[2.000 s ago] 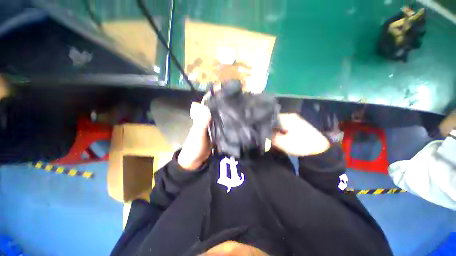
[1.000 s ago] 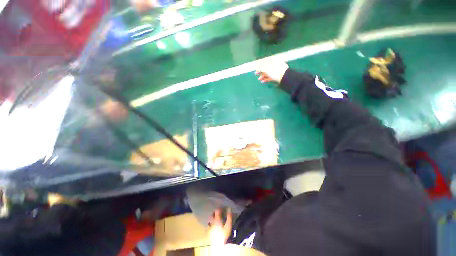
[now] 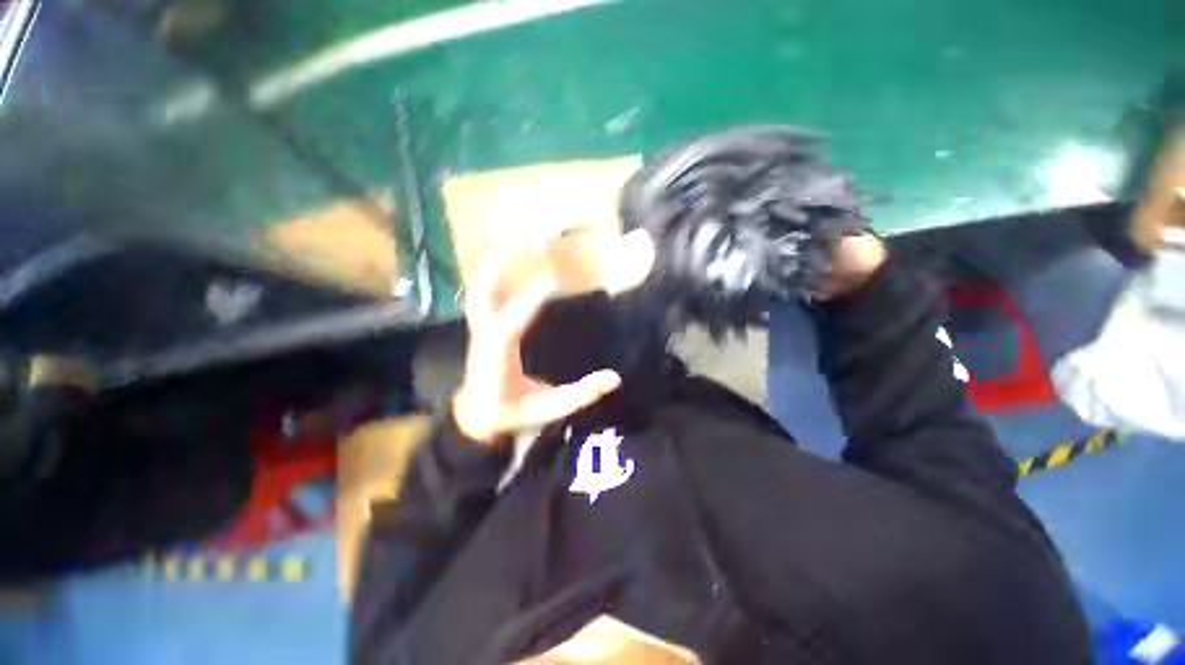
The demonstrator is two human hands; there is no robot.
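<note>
A black spiky sculpted piece (image 3: 741,214), larger than a fist and blurred, is held up in front of the bench's front edge. My right hand (image 3: 851,264) holds it from its right side; most of the fingers are hidden behind it. My left hand (image 3: 526,338) is left of the piece, fingers and thumb spread apart, with nothing seen in it. The tan cardboard sheet (image 3: 484,208) lies on the green bench behind my left hand, which partly hides it.
The green bench (image 3: 962,91) spans the top. A dark glass-sided panel (image 3: 169,169) stands at the left. Red stools (image 3: 1007,351) are under both sides. An open carton (image 3: 364,481) is beside my left sleeve. Another person's light sleeve (image 3: 1131,357) is at the right edge.
My right hand has come back from the far bench and now holds the black spiky piece near me. My left hand has risen from low near the carton. The view has tilted down.
</note>
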